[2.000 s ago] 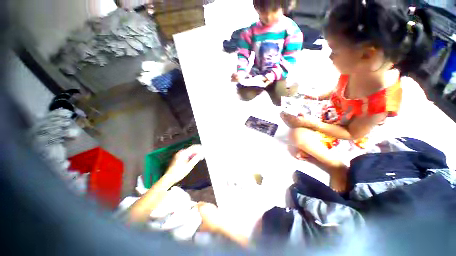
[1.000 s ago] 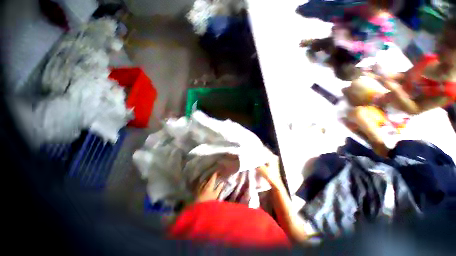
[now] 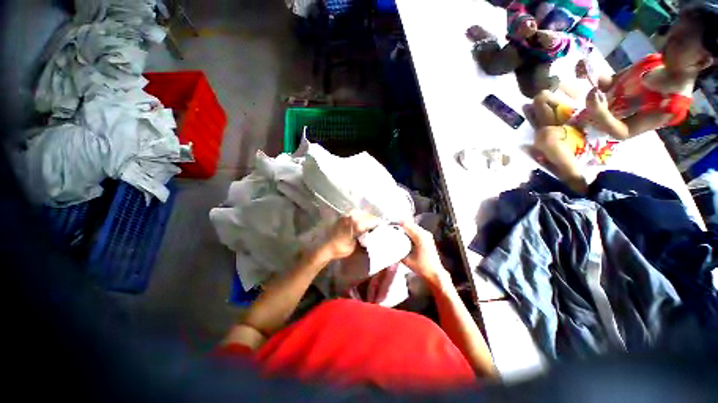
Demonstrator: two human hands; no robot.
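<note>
A large heap of off-white cloth pieces (image 3: 268, 208) lies in front of me, beside the long white table. My left hand (image 3: 342, 234) is closed on the near edge of a pale cloth piece (image 3: 386, 247) on this heap. My right hand (image 3: 420, 245) holds the same piece at its right side. The two hands are close together, and the fingertips are partly hidden by cloth. Some pinkish cloth shows just below the piece.
The white table (image 3: 441, 102) bears a navy and grey garment heap (image 3: 563, 256), a phone (image 3: 503, 111), small whitish lumps (image 3: 482, 158) and two seated children. A green crate (image 3: 338, 126) stands behind the heap. A red crate (image 3: 206, 126) and blue crate (image 3: 134, 240) stand left, by more pale cloth.
The view has swung left and down onto the pale heap. My hands, apart two seconds ago, have come together on one cloth piece. The child in red has raised a hand.
</note>
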